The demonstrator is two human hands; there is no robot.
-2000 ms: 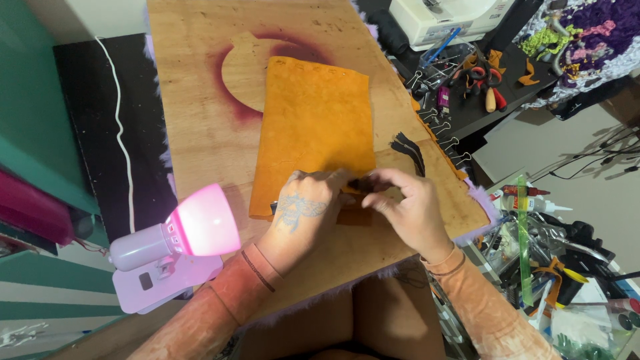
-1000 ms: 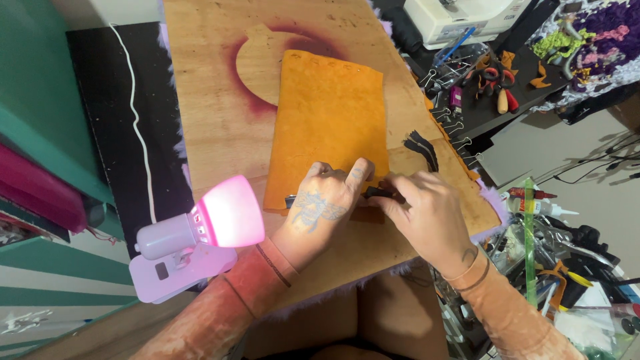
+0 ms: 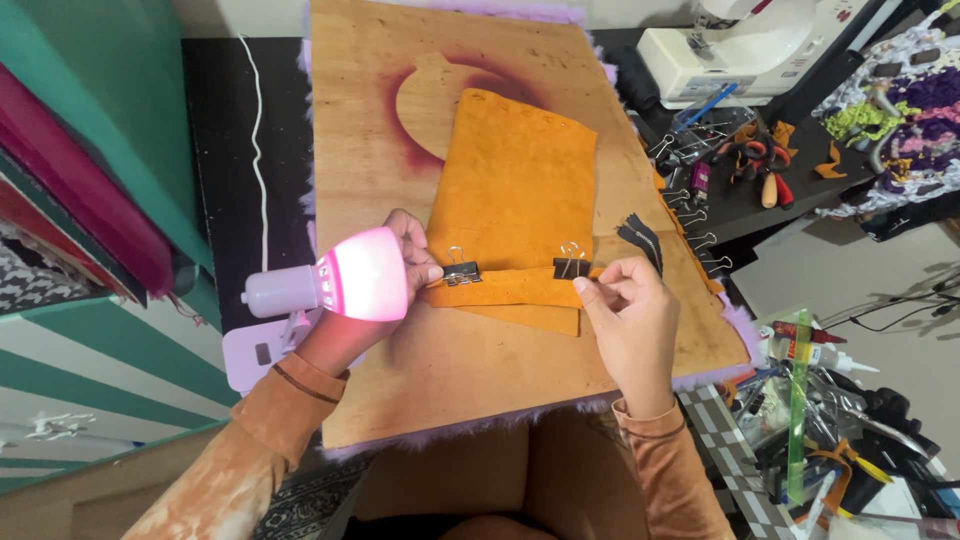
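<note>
An orange suede leather piece point(image 3: 521, 180) lies on the wooden board point(image 3: 367, 360), with a narrow punched strip point(image 3: 510, 287) across its near edge. Two black binder clips grip this edge, a left clip point(image 3: 460, 272) and a right clip point(image 3: 571, 268). My left hand point(image 3: 411, 251), partly behind the lamp's glowing shade, pinches the edge beside the left clip. With thumb and fingers my right hand point(image 3: 630, 311) holds the strip's right end, just below the right clip. A black zipper point(image 3: 643, 236) with metal teeth lies beyond my right hand.
A small pink lamp point(image 3: 367, 276) stands at the board's left, over my left wrist. Binder clips point(image 3: 705, 240) line the board's right edge. Behind them are pliers point(image 3: 761, 157) and a sewing machine point(image 3: 727, 52). A cluttered drawer with a green ruler point(image 3: 799, 405) is at the lower right.
My hands, close together at the leather's near edge before, have moved apart to its two ends. The right binder clip, hidden earlier, now shows on the edge.
</note>
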